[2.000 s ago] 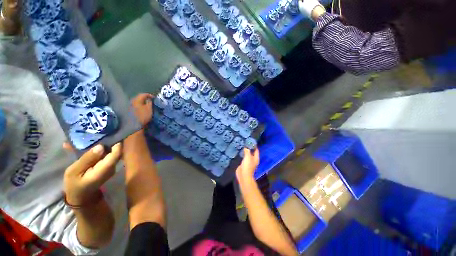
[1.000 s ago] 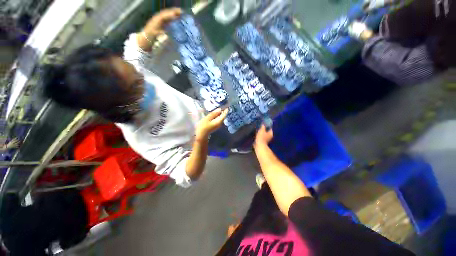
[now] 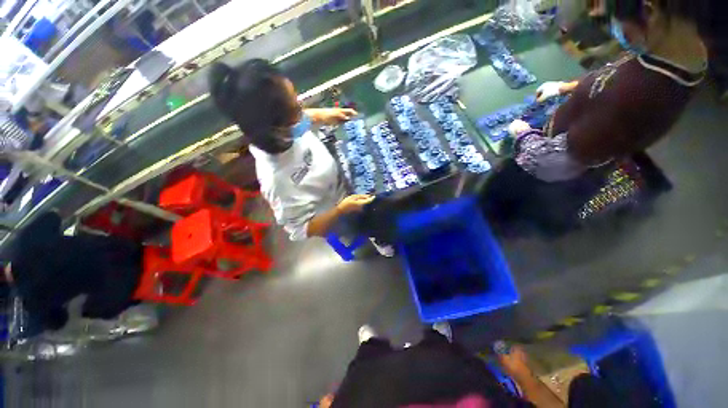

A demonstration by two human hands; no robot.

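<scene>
My right hand (image 3: 519,366) is low in the picture, right of my body, with a small blue-grey round part (image 3: 501,347) at its fingertips; it is small and blurred. My left hand (image 3: 325,401) is barely visible at the bottom edge, cut off, so its grip cannot be told. Boards of pale blue housings (image 3: 415,131) lie side by side on the green bench (image 3: 499,88). A person in a white shirt (image 3: 303,179) has both hands by the leftmost board (image 3: 359,155).
An open blue tote (image 3: 505,295) stands between me and the bench. Another blue tote (image 3: 654,366) is lower right. Red stools (image 3: 194,235) stand left. A person in a dark top (image 3: 615,111) works at the bench's right, near a parts tray (image 3: 611,191). Clear plastic bags (image 3: 439,64) lie behind.
The board that both my hands held earlier is out of them. My right hand has drawn back from the bench towards my body. The other person's raised board is down at the bench. The view has swung left.
</scene>
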